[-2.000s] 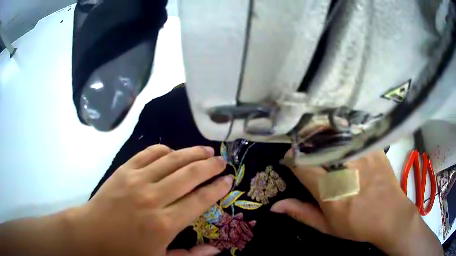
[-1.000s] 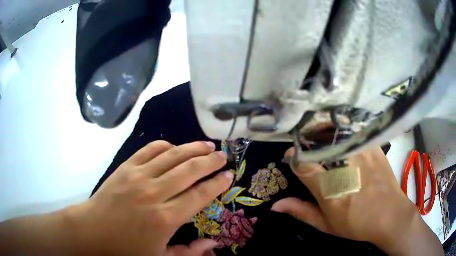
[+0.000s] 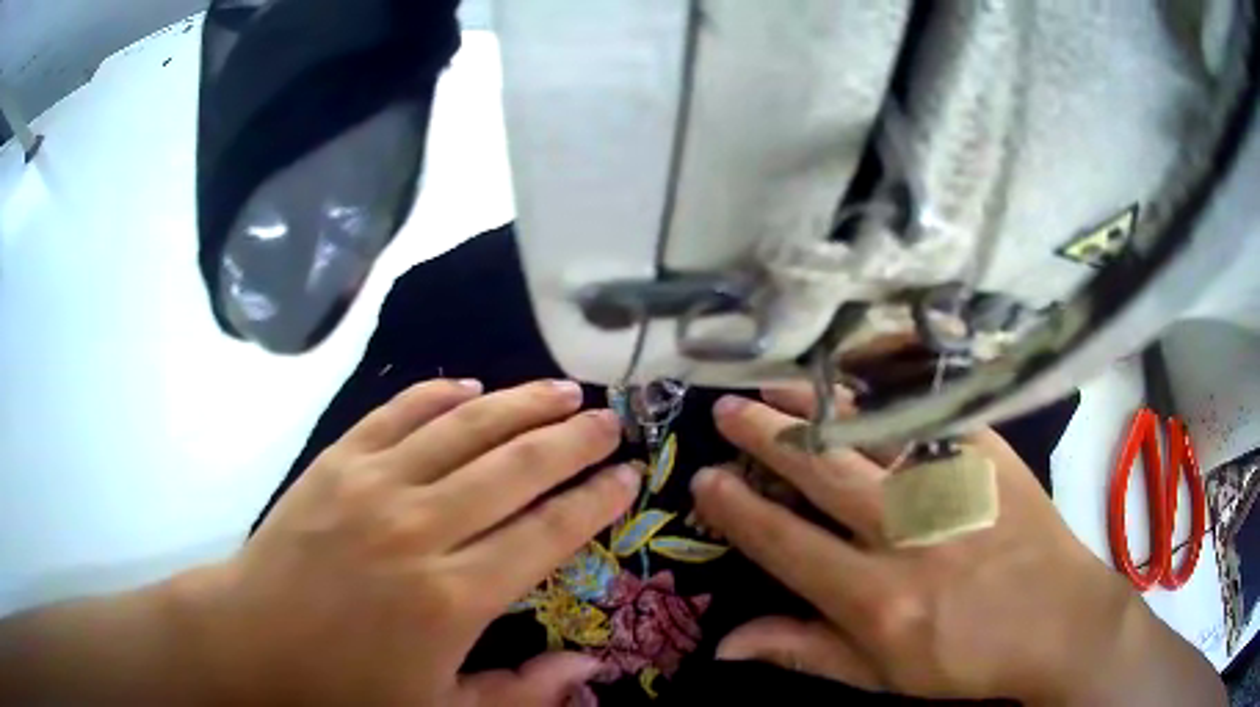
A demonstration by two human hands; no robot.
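Observation:
Black fabric (image 3: pixel 456 311) lies flat under the white sewing machine head (image 3: pixel 594 180). Embroidered flowers (image 3: pixel 656 628), pink and yellow with leaves, show between my hands. The presser foot (image 3: pixel 655 408) is on the fabric, between my fingertips. My left hand (image 3: pixel 442 525) lies flat on the fabric left of the foot, fingers slightly apart, holding nothing. My right hand (image 3: pixel 884 553) lies on the fabric right of the foot, fingers spread, covering most of the tan flower. A cream knob (image 3: pixel 940 500) hides part of its back.
Red-handled scissors (image 3: pixel 1158 497) lie on the white table (image 3: pixel 138 359) at the right, beside small dark metal items (image 3: pixel 1233 532). A dark hanging shape with a shiny grey end (image 3: pixel 307 263) is left of the machine head. A yellow warning triangle (image 3: pixel 1101 238) is on the machine.
My right hand has moved its fingers left and spread them flat near the foot, over the tan flower that was uncovered before. My left hand stays almost in place.

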